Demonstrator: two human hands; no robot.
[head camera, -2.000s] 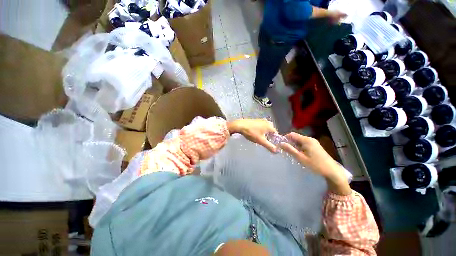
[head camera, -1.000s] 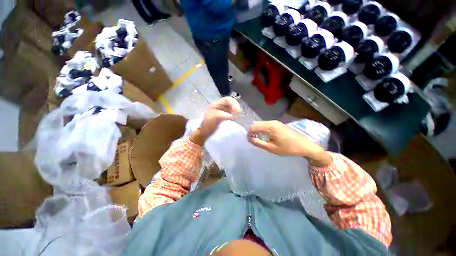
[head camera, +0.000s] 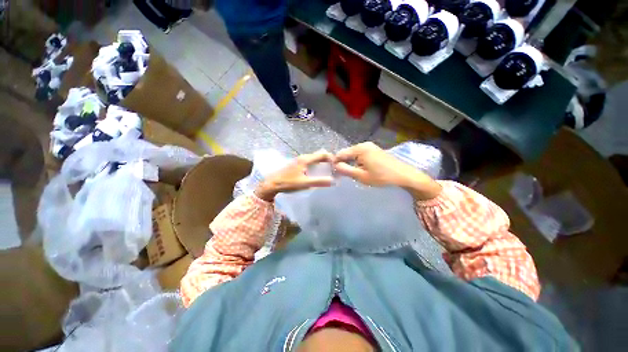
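Note:
A clear-whitish bubble bag (head camera: 365, 216) hangs limp in front of my body, below my hands. My left hand (head camera: 301, 173) is at its upper edge, fingers bent around the film. My right hand (head camera: 375, 166) is close beside it, with thumb and fingers on the same edge; the fingertips of both hands nearly touch. The film between the fingers is almost invisible. A whiter ribbed stack of bags (head camera: 420, 157) shows behind my right wrist.
A round-looking brown carton (head camera: 206, 199) and a loose bag pile (head camera: 103, 206) are at left. Filled cartons (head camera: 165, 96) stand beyond. A person in blue (head camera: 258, 41) stands ahead by the green bench (head camera: 482, 103) with dome cameras (head camera: 430, 36). A large carton (head camera: 592, 206) is at right.
The view has turned, so the bench sits higher in the picture and the large right carton shows. My hands have come closer together at the bag's edge.

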